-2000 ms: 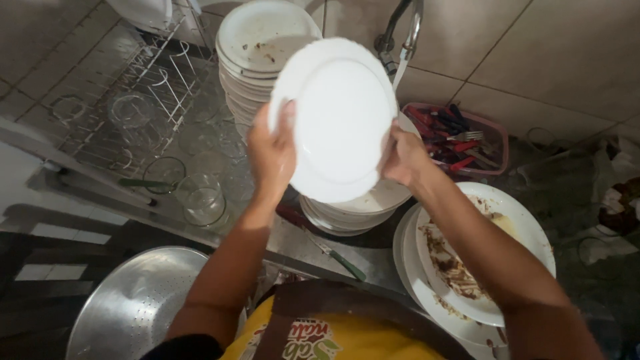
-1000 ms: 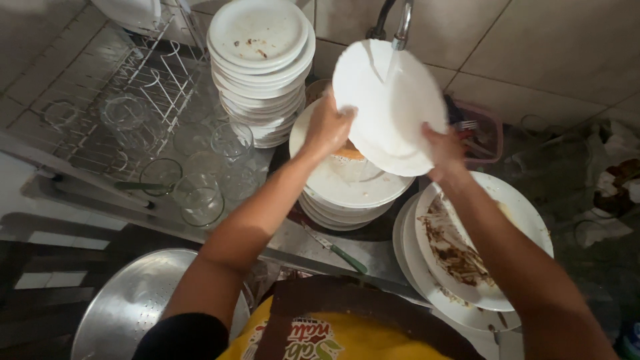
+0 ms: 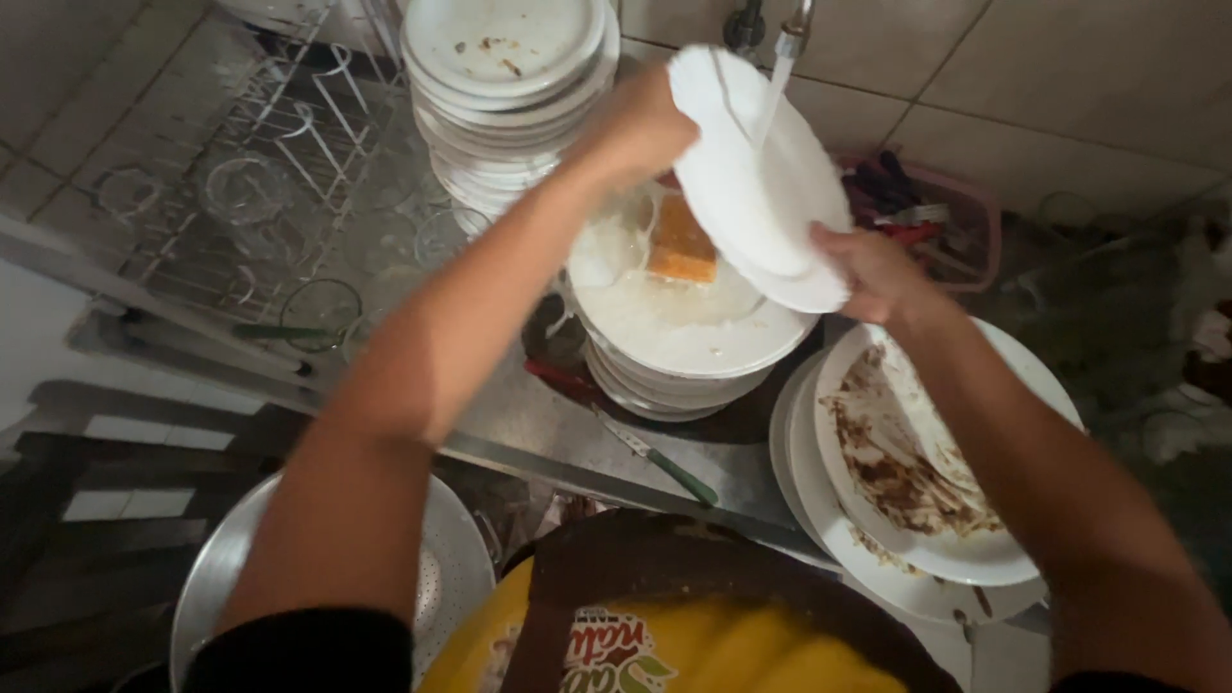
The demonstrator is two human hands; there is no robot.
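A white plate [image 3: 770, 183] is tilted under the running tap [image 3: 794, 38], and water falls onto its face. My left hand [image 3: 640, 125], slightly blurred, grips its left rim; my right hand [image 3: 866, 269] holds the lower right rim. Below it, an orange sponge [image 3: 681, 245] lies on the soapy top plate [image 3: 674, 337] of a stack in the sink, beside a foamy clear vessel. A tall stack of white plates [image 3: 510, 87], the top one bearing food scraps, stands behind my left forearm. Under my right forearm are plates smeared with brown food [image 3: 895, 462].
A green-handled knife [image 3: 664, 472] lies on the metal counter edge. A pink basket [image 3: 991, 231] of cutlery stands at the back right. Clear glasses [image 3: 241, 192] and a wire dish rack [image 3: 289, 125] are at the left. A perforated metal colander [image 3: 462, 549] is at the lower left.
The plate has gone from being held up in front of the sink to a steep tilt beneath the tap. The sponge on the stack below has come into view.
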